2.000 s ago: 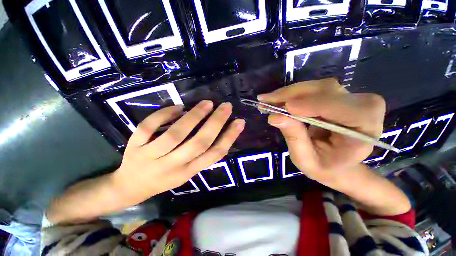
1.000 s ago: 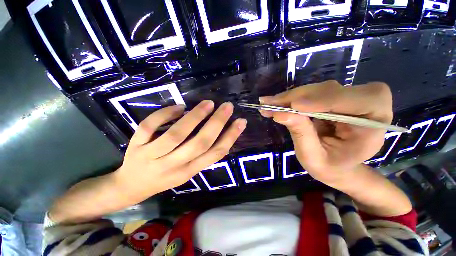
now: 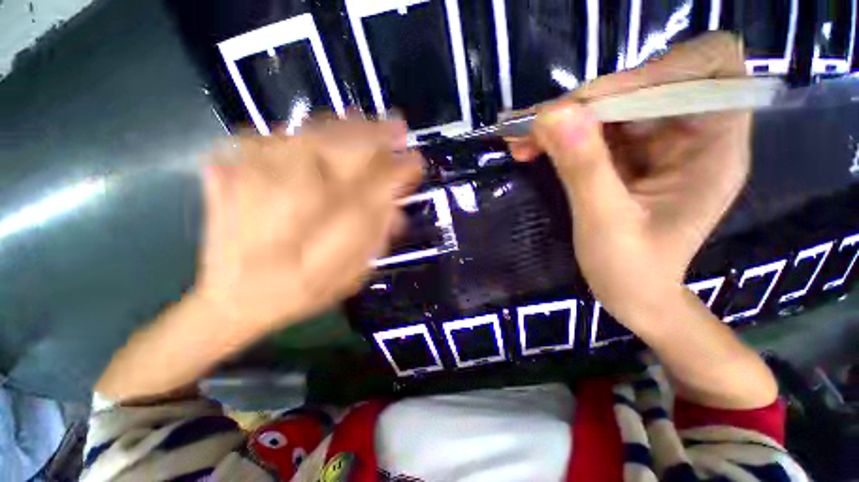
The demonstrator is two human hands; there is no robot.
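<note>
My right hand (image 3: 650, 151) holds a pale, flat hand tool (image 3: 692, 100) like tweezers. Its thin metal tip points left, close over the slot end of a white-bordered panel (image 3: 459, 71) in the far row. Whether a small part is at the tip cannot be told. My left hand (image 3: 306, 212) is blurred, left of the tool tip, over the tray's left part; whether it holds anything cannot be told. A sideways panel (image 3: 443, 221) shows partly beside my left hand. A clear sheet with rows of dark marks (image 3: 532, 231) lies on the tray between the hands.
The glossy black tray (image 3: 471, 297) spans the view. More panels stand in the far row, such as one at the upper left (image 3: 325, 61), and in the near row (image 3: 546, 327). The dark green-grey bench (image 3: 113, 198) shows at left. A bright strip of glare lies on it.
The tool has moved up from the sheet to the far-row panel. The left hand has lifted and moved left, now blurred. The panels appear shifted rightward in view.
</note>
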